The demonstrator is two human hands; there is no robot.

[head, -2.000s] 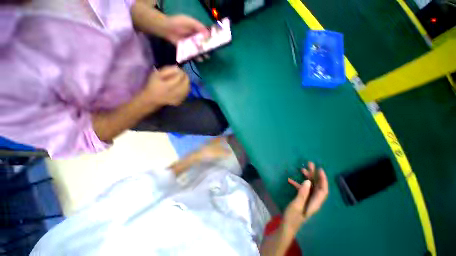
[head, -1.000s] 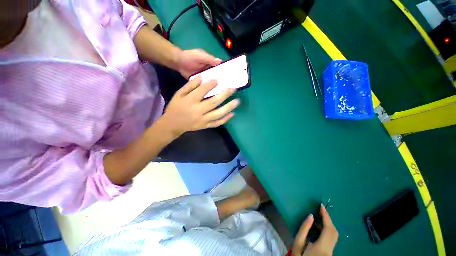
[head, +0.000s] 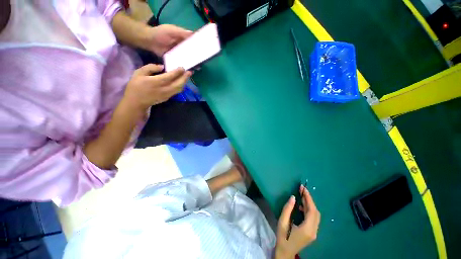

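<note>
My right hand (head: 299,225) is low over the green mat (head: 283,121), fingers pointing up in the picture. Thin dark tweezers (head: 289,230) are held between thumb and fingers, partly hidden. A small dark patch between the fingers may be a module or shadow; I cannot tell. A few tiny white specks (head: 314,188) lie on the mat near the fingertips. My left forearm comes out of the pale striped sleeve beside the bench edge. My left hand (head: 242,169) is dim and partly hidden there; its grip cannot be made out.
A blue bin (head: 333,73) with whitish pieces stands beside second tweezers (head: 299,54). A dark smartphone (head: 382,202) lies right of my right hand. Yellow tape (head: 402,146) edges the mat. A person in pink holds a lit phone (head: 193,48) at left. A black machine (head: 237,15) stands above.
The whole view has shifted with my head. My right hand stays low over the mat with the tweezers. The neighbour's fingers have moved off the phone screen to its lower edge.
</note>
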